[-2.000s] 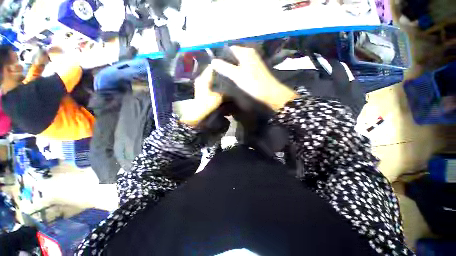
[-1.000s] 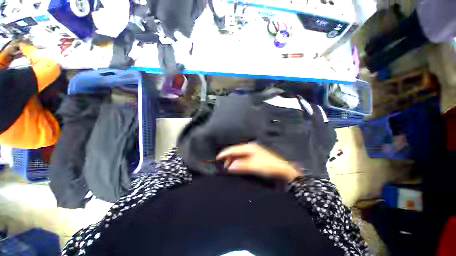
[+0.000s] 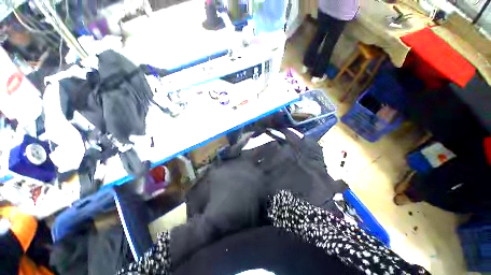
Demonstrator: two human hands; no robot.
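Dark grey garment pieces (image 3: 231, 188) lie over my lap and reach up under the table's front edge. More dark cloth with a white panel (image 3: 264, 138) lies towards the right, over a blue crate (image 3: 369, 217). My patterned right sleeve (image 3: 323, 231) reaches onto the cloth, but its hand is hidden. Only a bit of my left sleeve (image 3: 156, 260) shows at the bottom, and my left hand cannot be seen. A heap of dark and white garments (image 3: 118, 102) lies on the table left of the sewing machine (image 3: 215, 75).
The white table's blue edge (image 3: 215, 140) crosses in front. A small blue basket (image 3: 312, 110) sits at its right end. A blue crate (image 3: 86, 212) with dark cloth stands at left, beside a person in orange (image 3: 22, 231). Another person (image 3: 328, 32) stands beyond, near a wooden stool (image 3: 363, 62).
The view has swung to the right. My right hand, seen on the cloth one second ago, is now hidden. The dark cloth lies spread wider across my lap.
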